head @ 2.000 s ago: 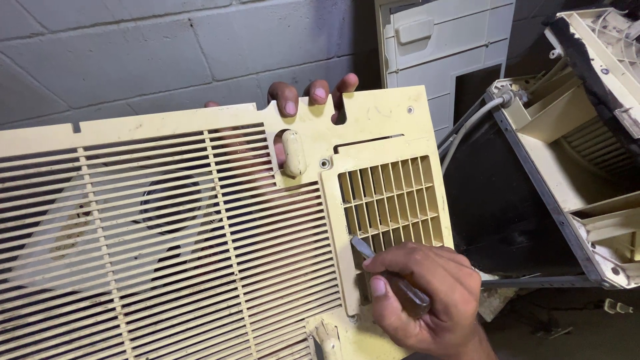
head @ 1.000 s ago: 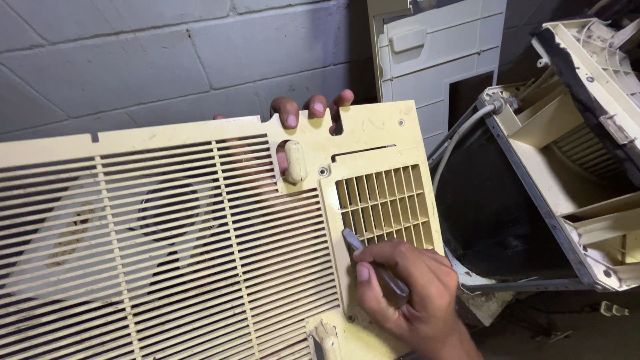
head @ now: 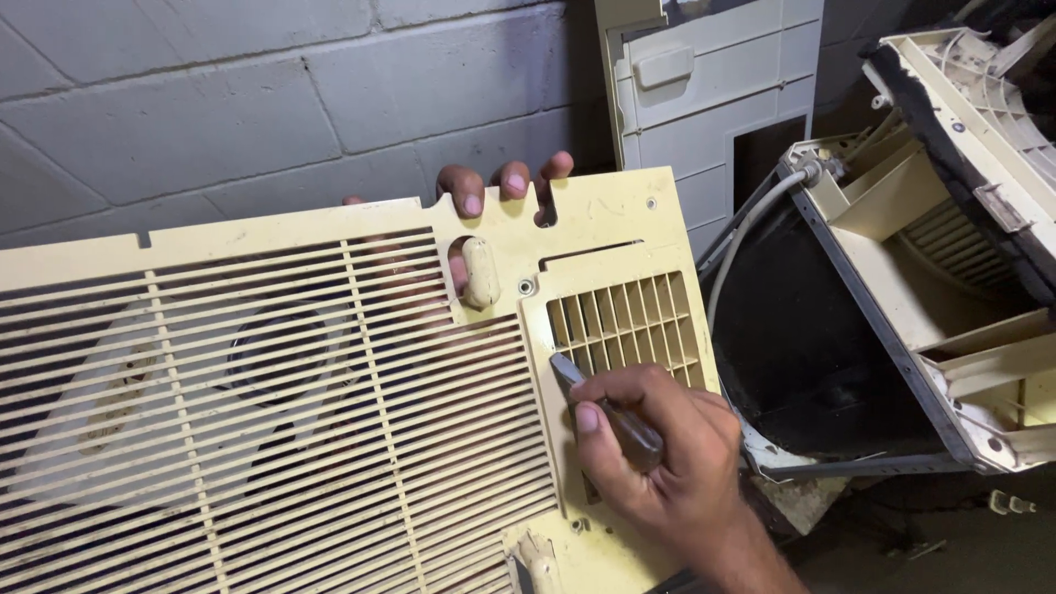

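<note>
A cream plastic slatted grille panel (head: pixel 544 223) fills the left and middle of the head view. Behind it is my left hand (head: pixel 503 183), its fingertips hooked over the top edge; the palm and forearm show only through the slats. My right hand (head: pixel 660 445) holds a flat-bladed tool, which looks like a screwdriver (head: pixel 569 370), by its dark handle. The blade tip touches or is very near the left border of the small louvred vent (head: pixel 623 322) at the panel's right side. Part of the vent is hidden behind my right hand.
A painted block wall (head: pixel 214 124) stands behind. An opened appliance housing (head: pixel 874 264), with a grey cable (head: pixel 737 239), is at the right. A pale ribbed plastic panel (head: pixel 685 124) leans upright at the wall. Through the slats shows a white part with a round opening (head: pixel 276 355).
The blade tip has moved up along the vent's left border since two seconds ago. My left hand keeps its hold on the panel's top edge.
</note>
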